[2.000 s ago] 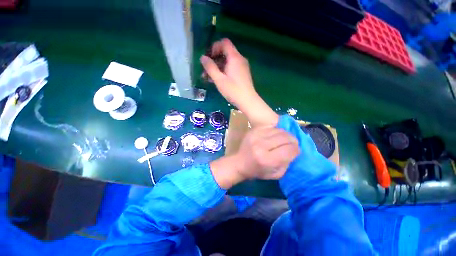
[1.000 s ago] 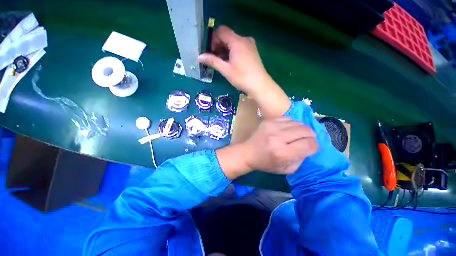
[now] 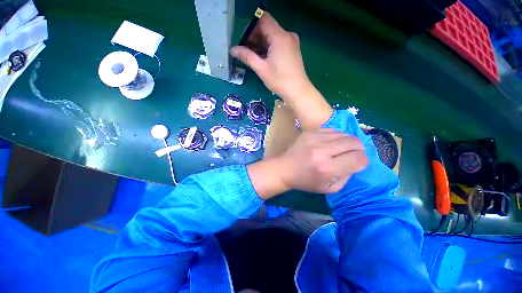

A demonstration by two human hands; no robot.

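My right hand (image 3: 280, 54) is over the green bench beside the grey metal upright. It holds a thin black stick with a gold-coloured end (image 3: 250, 27) between curled fingers and thumb; I cannot tell what it is. My left hand (image 3: 323, 160) lies across the right forearm, fingers curled on the blue right sleeve (image 3: 360, 171) near its cuff. Several round electronic units (image 3: 233, 106) stand in two rows left of the tan work board (image 3: 280, 129). The arms partly hide the board. The round mesh grille (image 3: 382, 149) shows at its right side.
The grey upright (image 3: 217, 40) stands behind the units. White spools (image 3: 118, 68), a white rectangular piece (image 3: 137, 38), a white disc with lead (image 3: 159, 132) and clear plastic scraps (image 3: 94, 129) lie left. An orange-handled tool (image 3: 441, 187) and black fan (image 3: 470, 163) are right. A red grid tray (image 3: 469, 40) is back right.
The view has shifted. My right hand has moved a little away from me, and the black stick now tilts to the right. My left hand stays on the right sleeve.
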